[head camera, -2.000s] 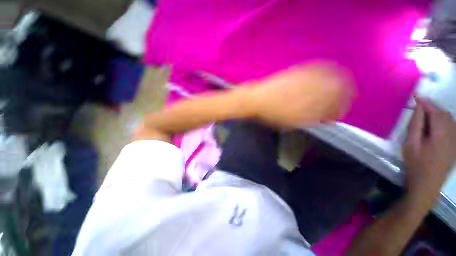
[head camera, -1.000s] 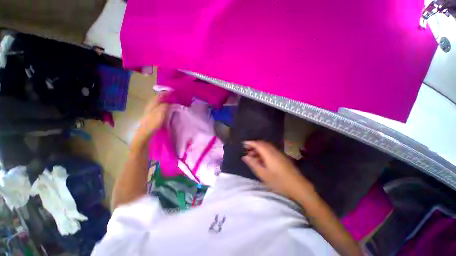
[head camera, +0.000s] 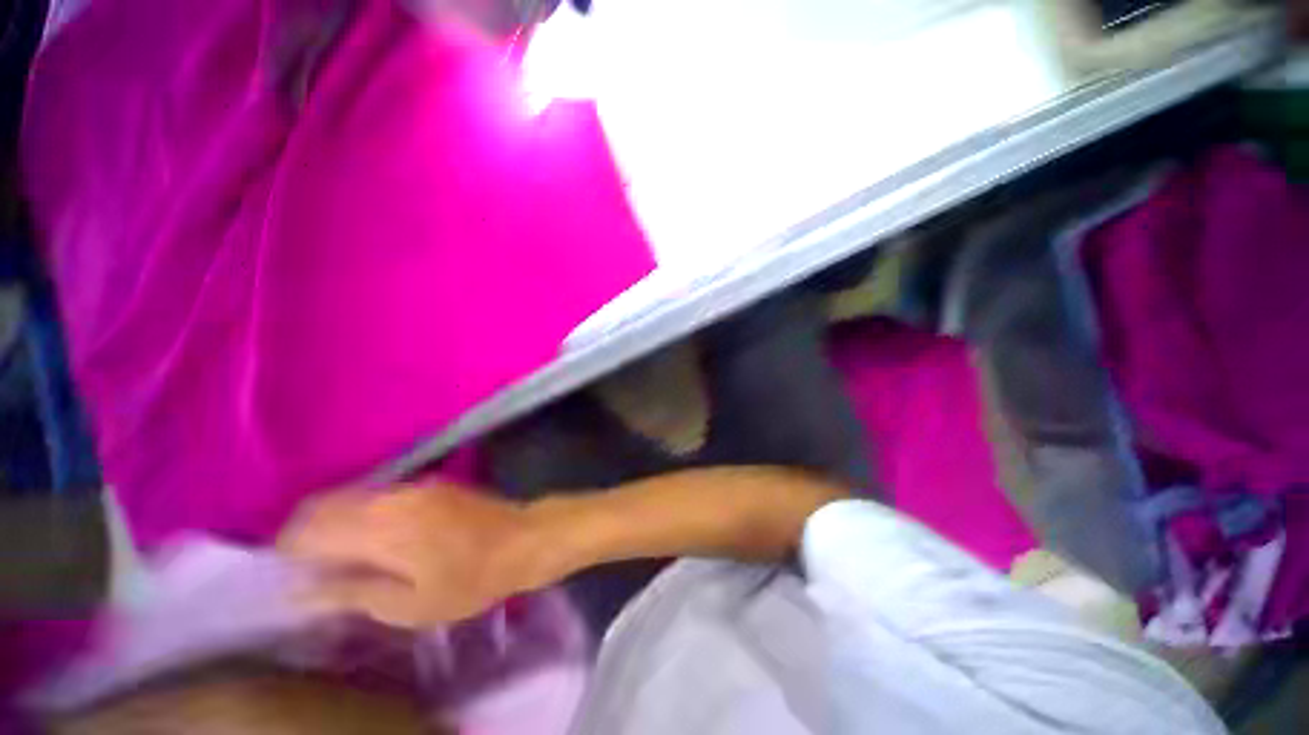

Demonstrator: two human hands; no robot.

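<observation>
A large magenta panel [head camera: 388, 244] lies on the white machine table [head camera: 804, 129], its right corner near the bright light at the top. My right hand [head camera: 395, 553] is blurred, over a pale pink cloth piece [head camera: 531, 646] at the table's front edge; whether its fingers hold the cloth cannot be told. My left hand [head camera: 230, 707] is a blurred brown shape cut off by the bottom left edge, below the pale pink cloth. Its fingers cannot be made out.
The table's front edge [head camera: 861, 216] runs from lower left to upper right. Below it hangs or lies a magenta piece [head camera: 940, 431]. A grey, blue-edged cloth [head camera: 1055, 388] holds a dark magenta and pale pink bundle [head camera: 1206, 330] at right.
The view has swung right, so the panel now shows at left and the bundle at right. My right hand has moved from my lap to the pale pink cloth, which is now nearer the table edge.
</observation>
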